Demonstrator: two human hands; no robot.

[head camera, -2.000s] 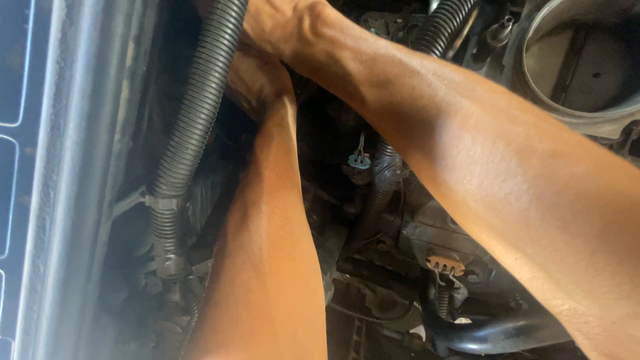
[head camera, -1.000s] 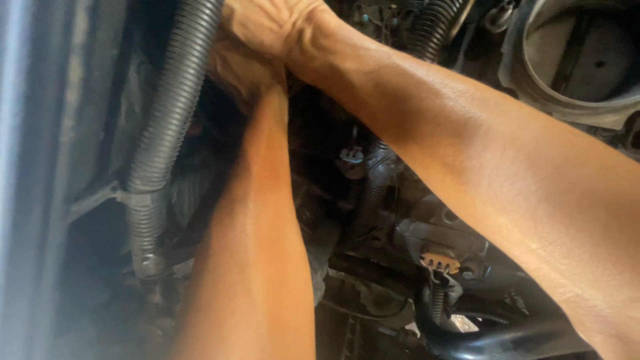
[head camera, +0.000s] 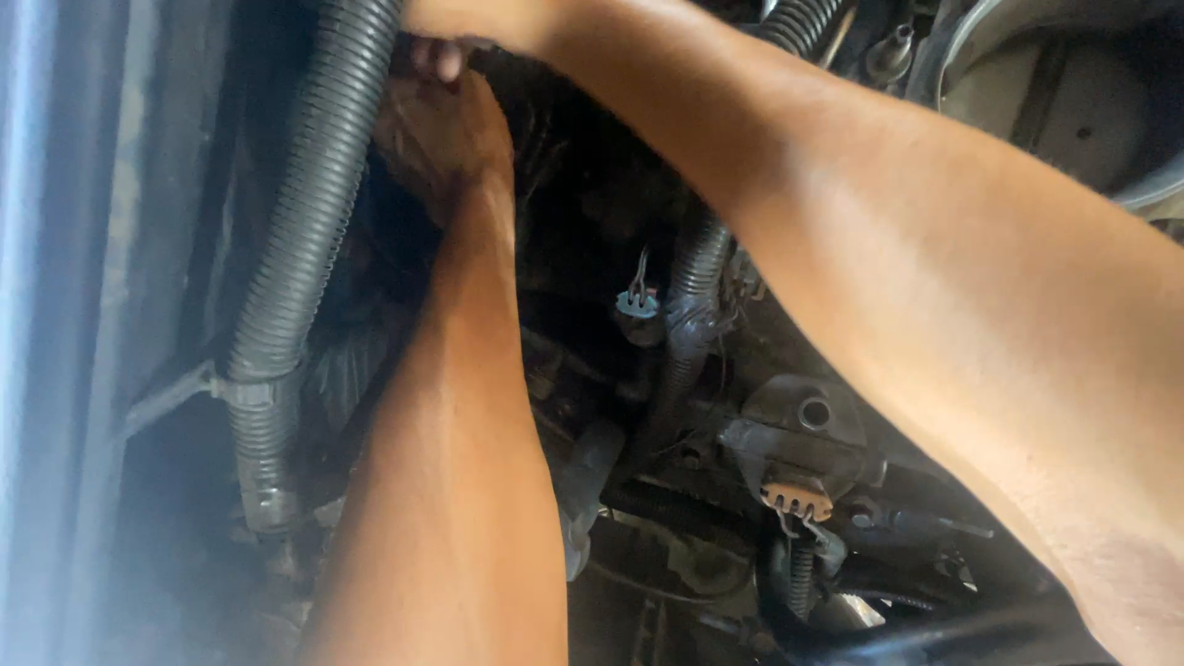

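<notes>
Both my forearms reach into a vehicle's engine bay. My left hand [head camera: 435, 139] is beside a grey corrugated conduit [head camera: 319, 203] at the upper left; its fingers are in shadow, and I cannot tell what they touch. My right hand [head camera: 444, 57] lies above it at the top edge, mostly out of frame, with a few fingertips showing near my left hand. Whether either hand holds anything is hidden. Between the forearms are a connector with a light blue clip [head camera: 637, 303] and a taped wiring loom [head camera: 694, 319].
A round metal throttle bore [head camera: 1064, 111] is at the upper right. Lower down sit a sensor housing with an orange-brown connector clip [head camera: 797, 500] and a black hose [head camera: 916, 643]. The blurred body edge [head camera: 55, 324] runs down the left side.
My right hand has moved up, largely past the top edge of the view, and more of the back of my left hand shows below it.
</notes>
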